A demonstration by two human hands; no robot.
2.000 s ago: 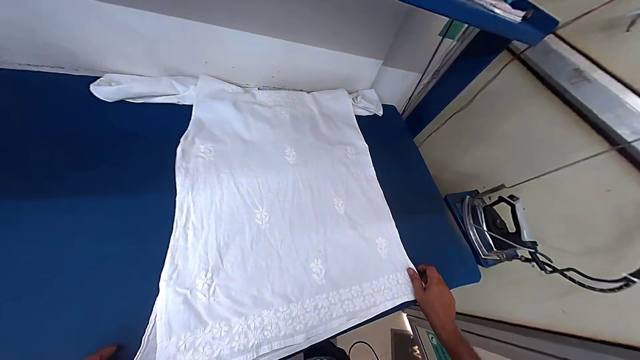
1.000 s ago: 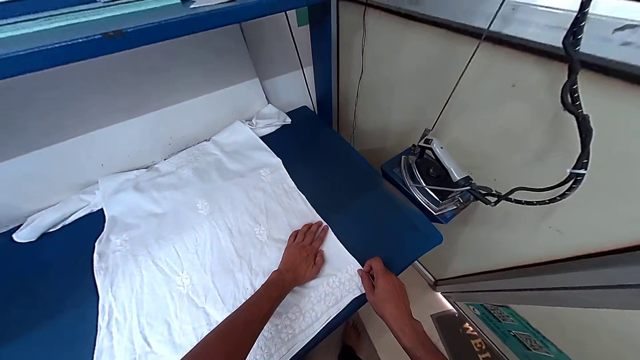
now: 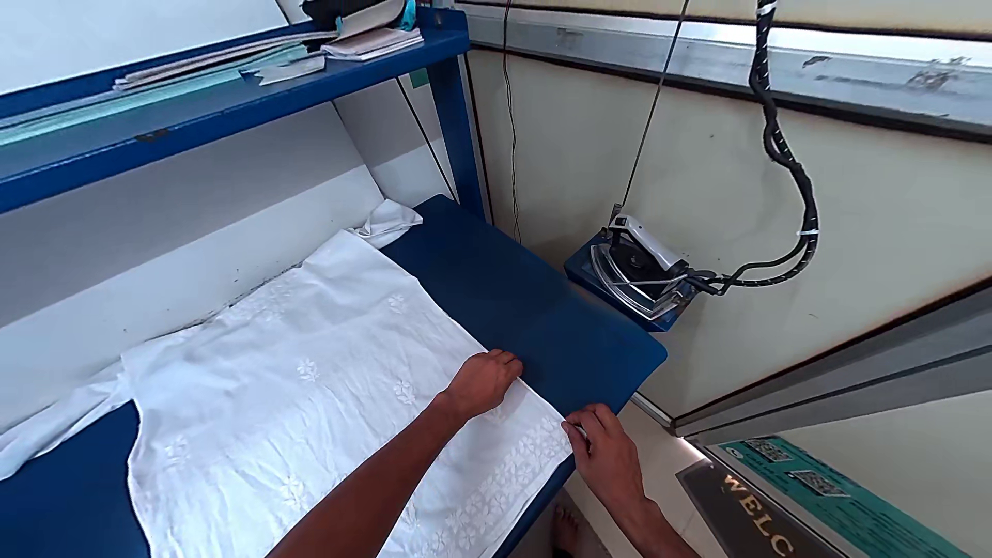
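A white embroidered tunic lies spread on a blue-covered table, its hem along the near edge and its sleeves toward the wall. My left hand rests on the garment's right side edge, fingers curled at the border; its fingertips are partly hidden. At the hem's right corner, my right hand pinches the fabric between thumb and fingers. To the right of the table a steam iron sits on a small blue stand, with a black cable attached.
Above the table's back runs a blue shelf with papers on it. A white wall stands behind. A printed sign and a mat bearing writing are at the lower right. A bare foot shows below the table.
My left hand, at the lower left edge two seconds ago, has come onto the garment and then to its right side edge. My right hand stays by the hem corner. The view has swung right.
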